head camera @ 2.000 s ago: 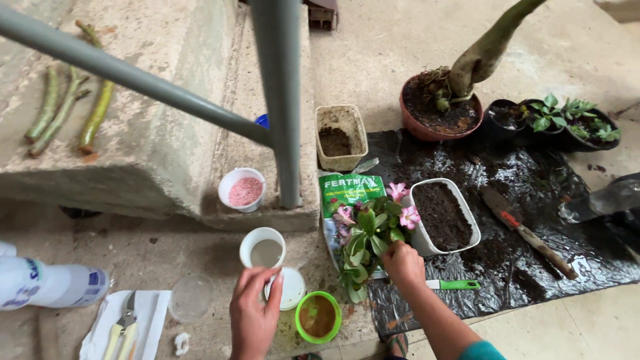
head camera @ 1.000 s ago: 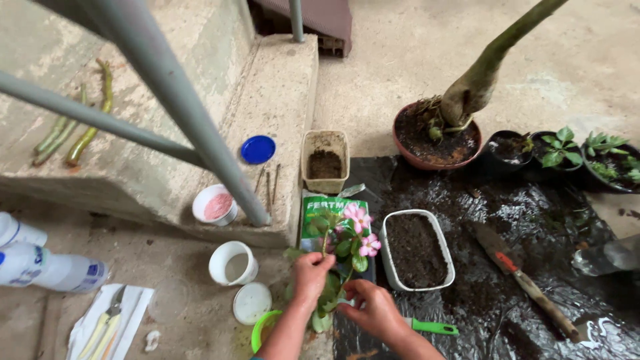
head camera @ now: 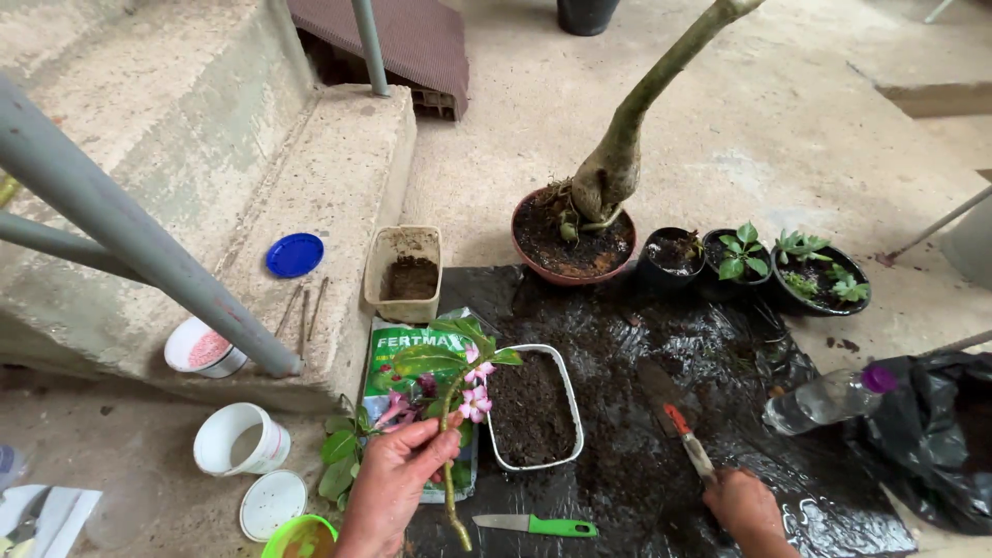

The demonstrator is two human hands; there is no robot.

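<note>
My left hand (head camera: pixel 403 473) pinches the green stem of a flowering cutting (head camera: pixel 448 465) with leaves and pink flowers at its top. Behind it lies a green and white substrate bag (head camera: pixel 380 356), partly hidden. My right hand (head camera: pixel 744 504) is closed around the handle of a garden trowel (head camera: pixel 682 426), whose soiled blade rests on black plastic sheeting. Between the hands stands a white-rimmed rectangular tub of dark soil (head camera: pixel 535 411). A knife with a green handle (head camera: pixel 562 527) lies in front of the tub. More cut leafy stems (head camera: pixel 339 457) are left of my left hand.
A terracotta-coloured pot with a thick-trunked plant (head camera: pixel 573 267) and several black pots (head camera: pixel 721 287) line the sheet's far edge. A plastic bottle (head camera: pixel 821 399) and black bag (head camera: pixel 914 465) are at right. Concrete steps (head camera: pixel 341 170), a metal railing (head camera: pixel 178 240) and white cups (head camera: pixel 240 442) are at left.
My right hand has moved right, away from my left hand and the cutting, and now grips the trowel handle. My left hand holds the cutting up. The view has shifted.
</note>
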